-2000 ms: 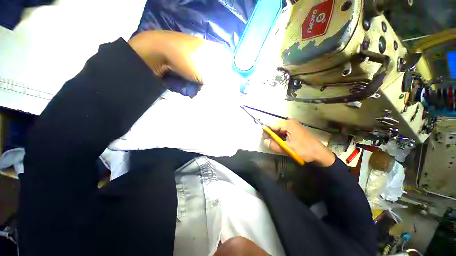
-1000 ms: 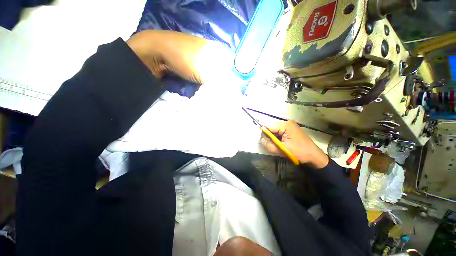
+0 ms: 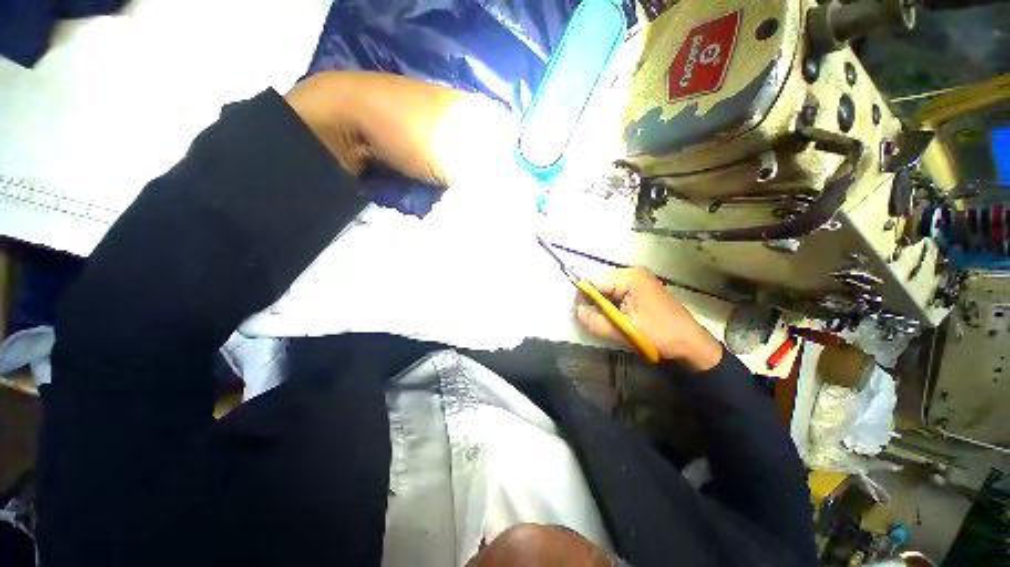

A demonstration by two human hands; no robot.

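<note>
A white fabric piece (image 3: 443, 266) lies in front of me, washed out by the lamp glare. My left hand (image 3: 388, 122) reaches over it from the left with the wrist bent; its fingers are lost in the glare. Shiny navy fabric (image 3: 415, 39) lies behind that hand, with a bit showing under the wrist. My right hand (image 3: 642, 316) is closed around a thin tool with an orange-yellow handle (image 3: 616, 319). Its narrow metal tip points up and left over the white fabric. I cannot tell if the tool is scissors.
The light-blue lamp (image 3: 573, 83) stands between the navy fabric and the cream sewing machine head (image 3: 709, 122). A small red object (image 3: 782, 352) lies at the table's right edge. White bundled material (image 3: 847, 410) is below it. Dark cloth (image 3: 39, 22) lies far left on the white table (image 3: 133, 100).
My right hand and the orange-handled tool have shifted very slightly to the left. My left hand and the fabric have hardly moved.
</note>
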